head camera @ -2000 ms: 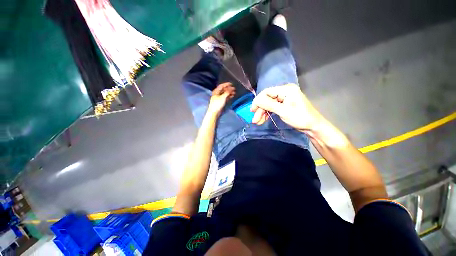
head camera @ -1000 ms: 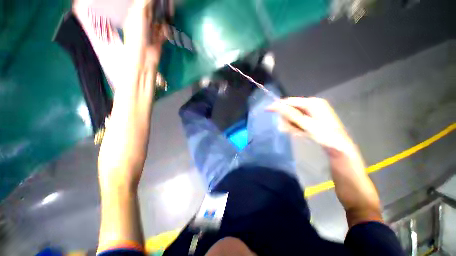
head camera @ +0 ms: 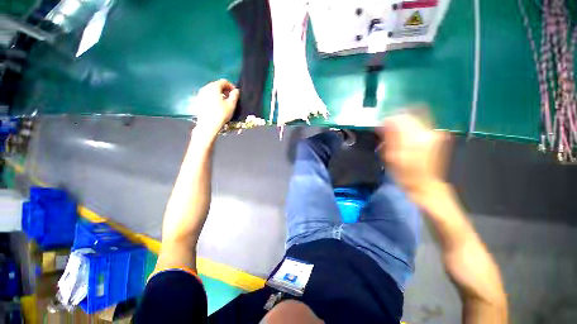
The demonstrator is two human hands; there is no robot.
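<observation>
The black lead wires (head camera: 254, 57) lie on the green mat, their gold tips at the bench's near edge. My left hand (head camera: 217, 103) is at the left side of their tip end, fingers curled; whether it grips a wire cannot be told. The white lead wires (head camera: 292, 69) lie just right of the black ones. My right hand (head camera: 414, 142) is blurred at the bench edge, right of the twisting head (head camera: 371, 85), and I cannot tell if it holds anything. The wire twisting machine (head camera: 379, 25) stands at the top centre.
Finished twisted pairs (head camera: 558, 82) hang over the bench edge at the far right. A grey cable (head camera: 476, 69) crosses the mat left of them. A white card (head camera: 93, 30) lies at the far left. Blue crates (head camera: 117, 272) stand on the floor at lower left.
The view has turned right, bringing the machine and finished pairs into sight. My left hand has drawn back to the black wires' tips. The wire at my right hand no longer shows.
</observation>
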